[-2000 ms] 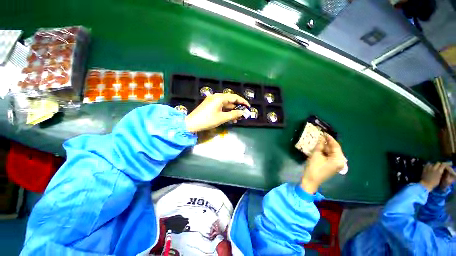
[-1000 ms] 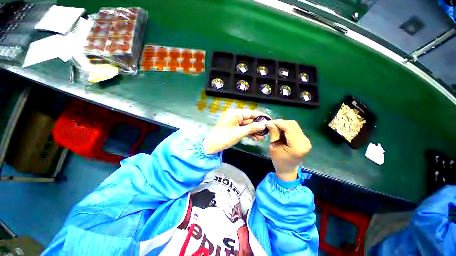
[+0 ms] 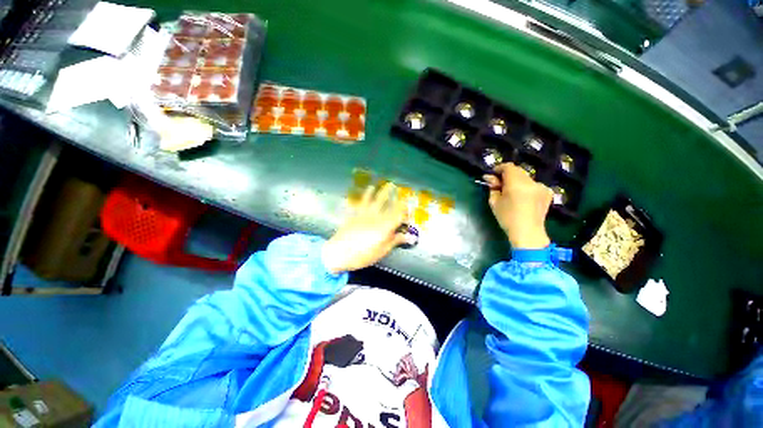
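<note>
My left hand (image 3: 368, 227) lies over the sticker backing sheet (image 3: 456, 242), which bears amber film stickers (image 3: 421, 205). A round part (image 3: 408, 236) with a dark rim is held at its thumb, low on the sheet. My right hand (image 3: 520, 205) is at the near edge of the black parts tray (image 3: 431, 149), fingertips together. A thin, short thing shows beside its fingertips; what it is, and whether it is gripped, is unclear. The tray lies slanted, with round parts in its pockets; the far left pocket is empty. My right hand partly hides the near row.
An orange disc sheet (image 3: 309, 112) and bagged disc sheets (image 3: 205, 67) lie left, with white paper sheets (image 3: 111, 29) beyond. A black box of small pale pieces (image 3: 615, 242) and a white scrap (image 3: 652, 297) lie right. Another person's blue sleeve (image 3: 728, 405) shows at lower right.
My hands have parted. The left moved down onto the backing sheet with the round part; the right moved to the tray's near edge. The tray has turned to a steeper slant. The view has also shifted.
</note>
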